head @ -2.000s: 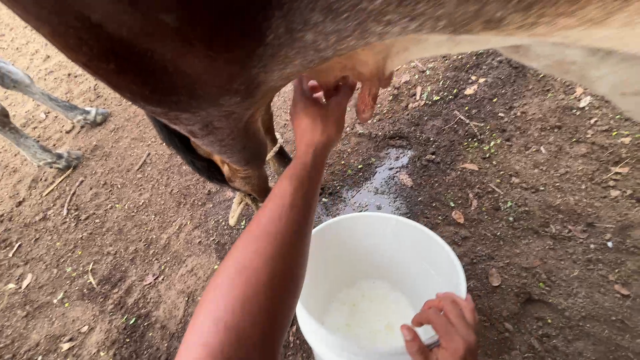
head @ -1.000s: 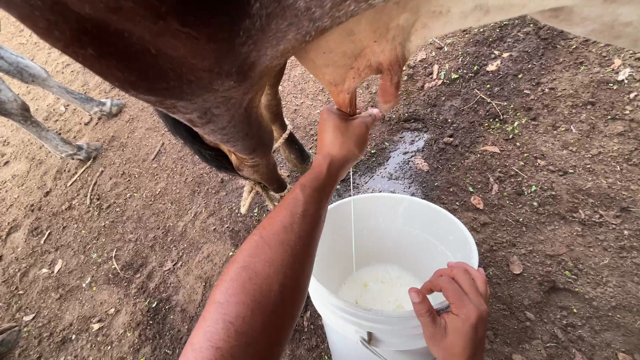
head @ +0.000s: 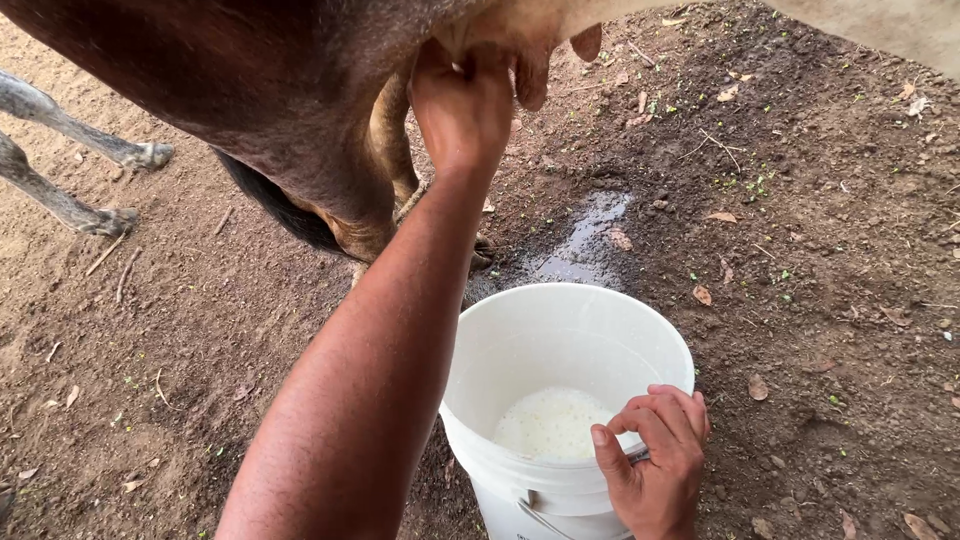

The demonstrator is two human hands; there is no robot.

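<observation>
My left hand (head: 465, 105) is raised to the udder (head: 540, 22) of a brown cow, its fingers closed around a teat that is mostly hidden by the hand. Two other teats (head: 531, 79) hang just to the right of it. Below stands a white plastic bucket (head: 517, 360) with a wire handle, and frothy white milk (head: 553, 421) covers its bottom. My right hand (head: 660, 457) rests at the bucket's near right rim with bent fingers; a small grey piece shows between thumb and fingers, and whether it is gripped is unclear.
The cow's hind legs (head: 390, 142), with rope near the lower part, stand behind my left forearm. A dark tail hangs beside them. Wet, muddy ground with a puddle (head: 585, 244) lies beyond the bucket. Another animal's grey legs (head: 60, 187) are at the left.
My left hand has gone up from the lower part of a teat to the udder. The milk stream seen a second ago no longer shows. My right hand stays at the bucket's rim.
</observation>
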